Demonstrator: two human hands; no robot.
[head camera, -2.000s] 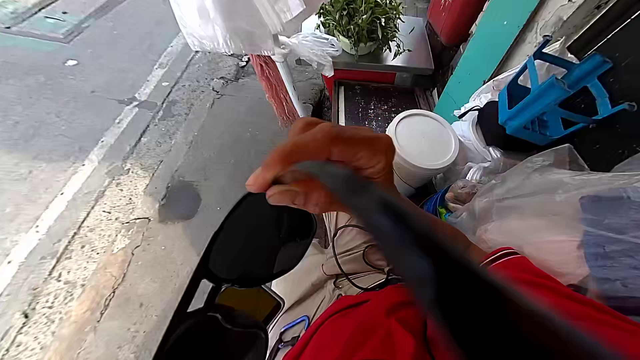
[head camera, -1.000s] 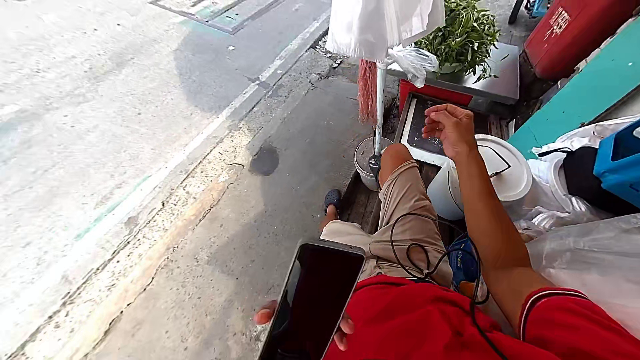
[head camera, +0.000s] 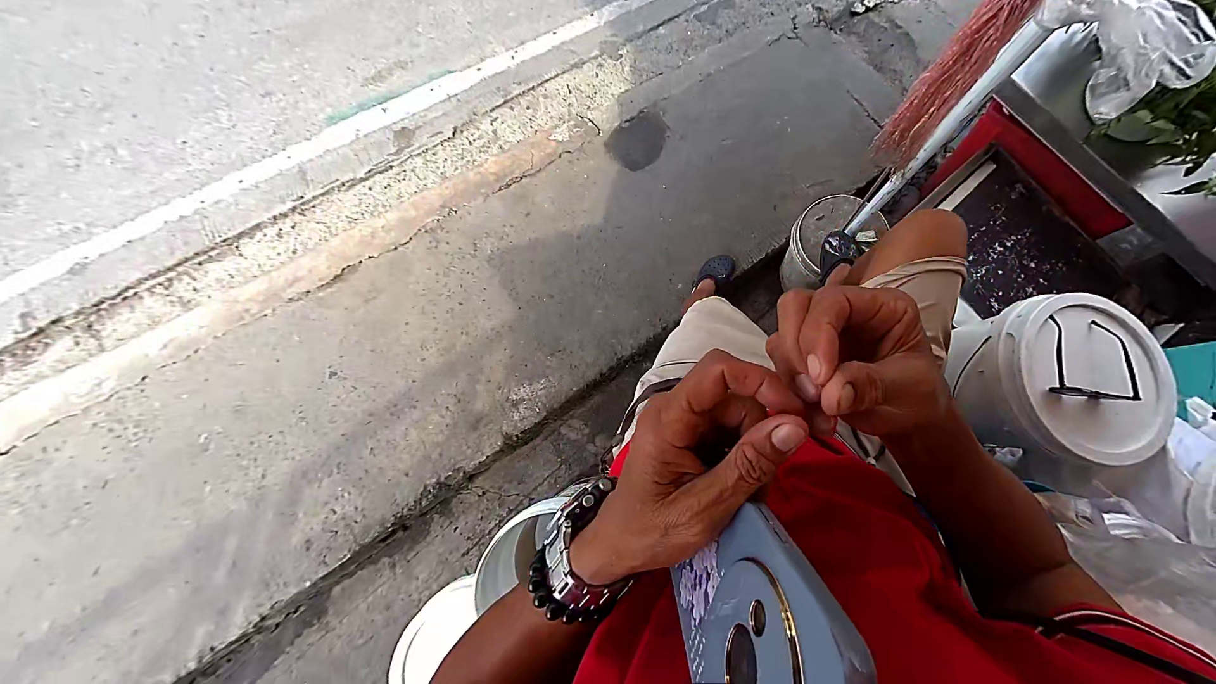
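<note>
My left hand (head camera: 698, 465), with a metal watch (head camera: 570, 560) and black bead bracelets at its wrist, is held in front of my red shirt (head camera: 845, 551). Its curled fingertips meet those of my right hand (head camera: 860, 356), just to the right. Whether anything small is pinched between them cannot be told. Below the left hand a blue-grey smartphone (head camera: 798, 608) shows its camera side, resting against the shirt; how it is held is hidden. My knees in beige shorts (head camera: 708, 337) are beneath the hands.
A lidded white bucket (head camera: 1092, 380) stands at the right, with clear plastic bags (head camera: 1121, 560) below it. A small pail (head camera: 826, 233) sits by a pole and a reddish broom (head camera: 950, 76). White buckets (head camera: 513, 560) are at lower left, beside the concrete pavement (head camera: 380, 380).
The sunglasses seen two seconds ago are out of view. My two hands have come together, and the phone, earlier with its dark screen up in my left hand, now shows its back. The view has turned.
</note>
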